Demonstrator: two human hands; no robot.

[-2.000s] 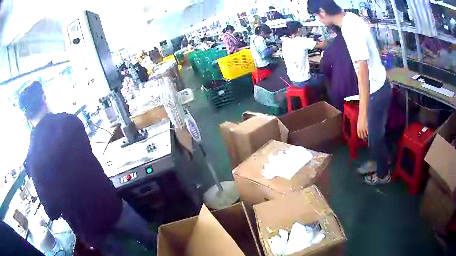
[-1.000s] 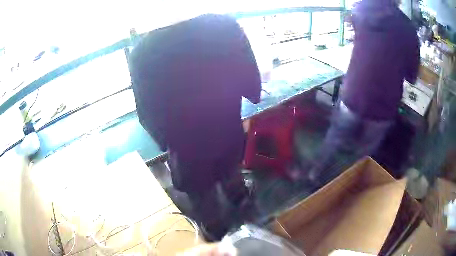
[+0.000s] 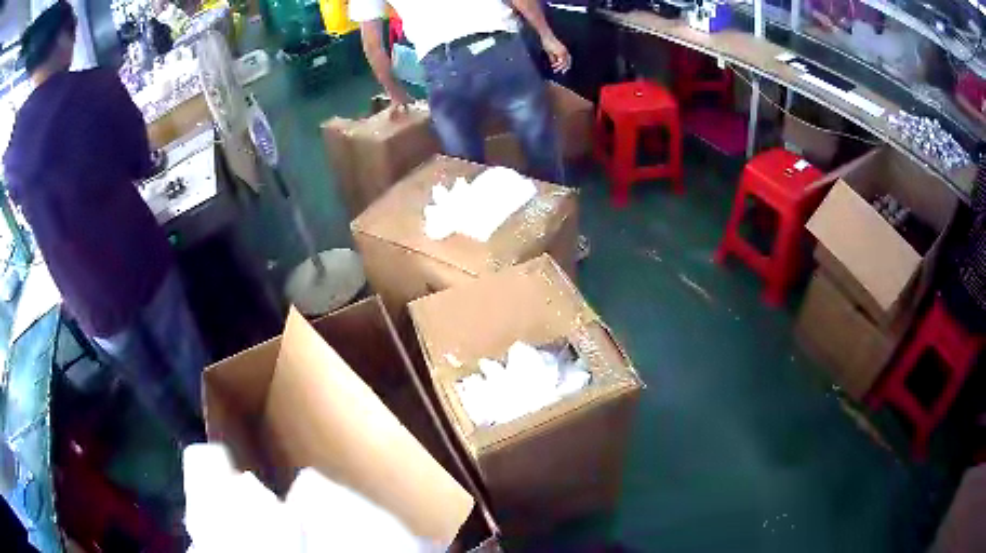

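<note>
Bright white, overexposed lumps [image 3: 308,513] stand at the bottom left edge, in front of a large open brown carton [image 3: 351,432] with one flap leaning inward. I cannot tell what they are or what holds them. Right of it, a brown carton [image 3: 481,313] bears crumpled white pieces [image 3: 514,383] on its top. Behind it, another carton [image 3: 400,227] bears more white pieces [image 3: 481,203]. Neither my left hand nor my right hand can be made out.
A person in white [image 3: 492,86] leans by cartons behind. A person in dark clothing [image 3: 87,184] stands at left by a bench. A fan base [image 3: 324,281] is behind the open carton. Red stools [image 3: 773,205] and stacked cartons [image 3: 854,335] are at right on the green floor.
The view has swung from the window bench and rings back to the cartons. White lumps now show at the bottom left. The person in white now bends over the rear cartons.
</note>
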